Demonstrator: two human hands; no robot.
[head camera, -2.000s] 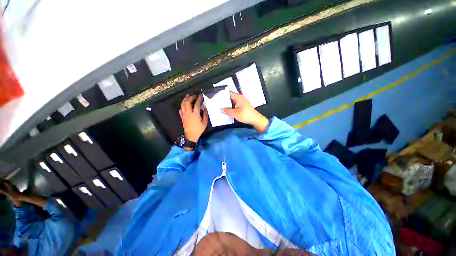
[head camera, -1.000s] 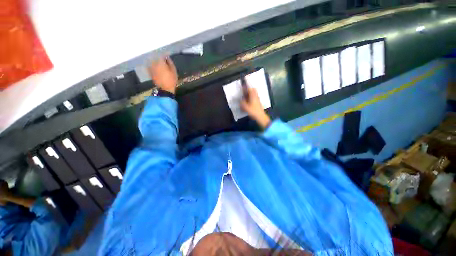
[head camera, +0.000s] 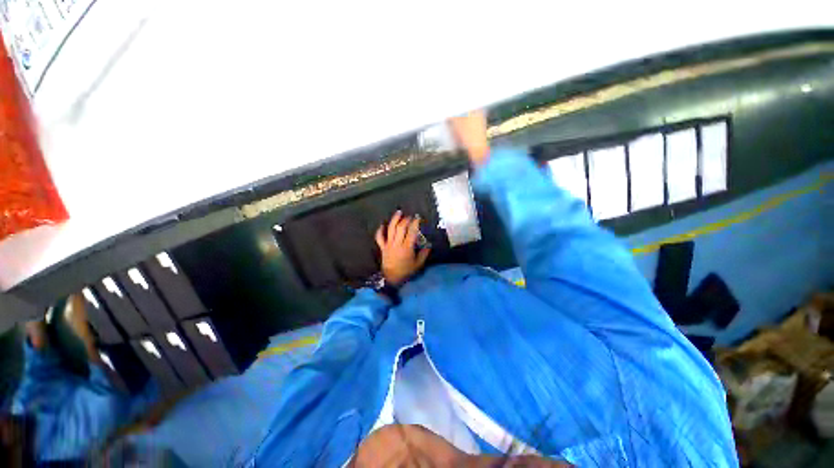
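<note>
A black tray (head camera: 325, 239) lies on the bench before me, with one white-faced unit (head camera: 456, 210) at its right end. My left hand (head camera: 400, 247), with a dark wristband, is low over the tray beside that unit, fingers partly spread; whether it holds something dark is unclear. My right hand (head camera: 471, 135) is blurred and reaches over the belt at the white shelf's edge. A whitish flat piece (head camera: 436, 139) is next to its fingers; I cannot tell if it is gripped. A second black tray (head camera: 672, 212) holds a row of several white units.
A wide white shelf (head camera: 366, 82) overhangs the belt, with a red-orange bag (head camera: 32, 155) at left. Black pieces with white tags (head camera: 183, 285) lie at left near another person's blue sleeve (head camera: 69, 416). Black pieces (head camera: 675, 274) and cartons (head camera: 796, 366) are on the floor at right.
My left hand has moved from the belt down to the near tray. My right hand has gone from the white unit up to the belt. The near tray shows one white unit instead of two.
</note>
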